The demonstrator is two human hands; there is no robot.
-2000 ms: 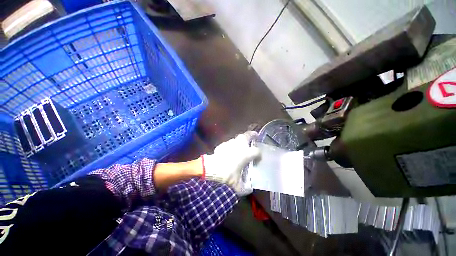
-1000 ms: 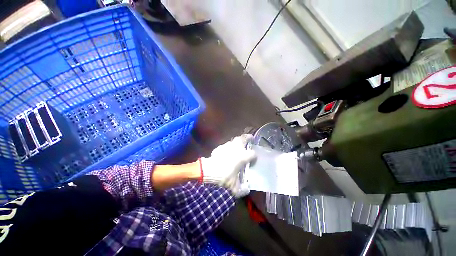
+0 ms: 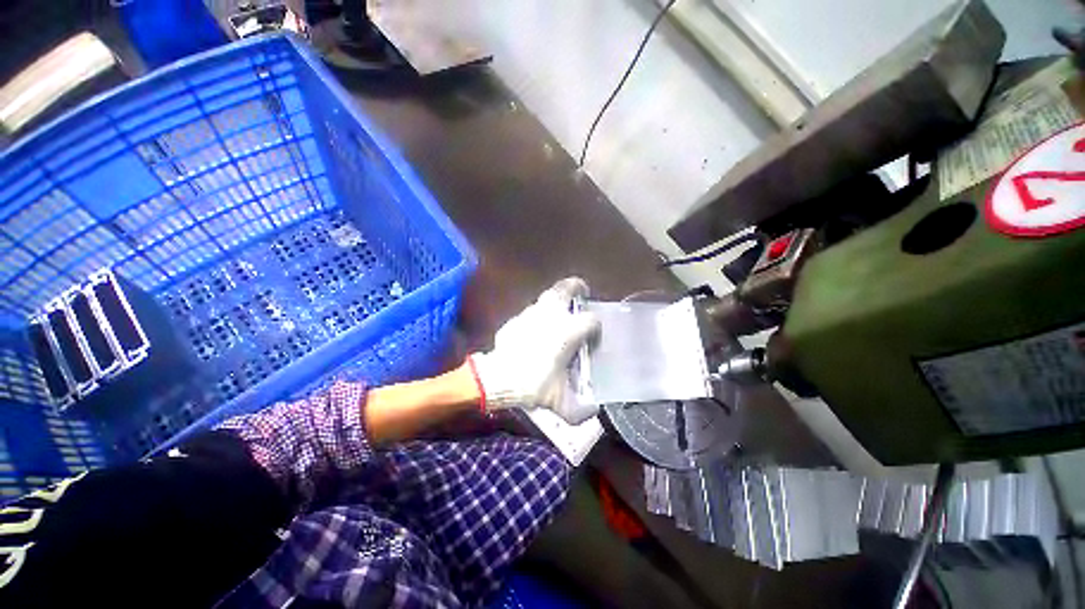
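My left hand (image 3: 535,357), in a white knit glove with a red cuff edge, grips the left end of a silver-white aluminium profile piece (image 3: 646,351). The piece is over the round slotted drill press table (image 3: 678,431). The drill chuck (image 3: 744,366) is close to the piece's right edge; whether the bit touches it I cannot tell. The olive-green machine head (image 3: 940,297) is at the right, with a shiny feed handle (image 3: 926,541) slanting below it. My right hand is not in view.
A large blue crate (image 3: 393,309) at the left holds several profile pieces (image 3: 93,339). A row of silver pieces (image 3: 761,512) lies below the table. A pale tray (image 3: 569,435) and a red-orange handled tool (image 3: 619,512) lie at the bench edge. A dark grey metal box (image 3: 845,125) is beside the head.
My left hand and the piece have moved up in the view, uncovering the lower part of the round table and the pale tray. The feed handle's slant changed slightly.
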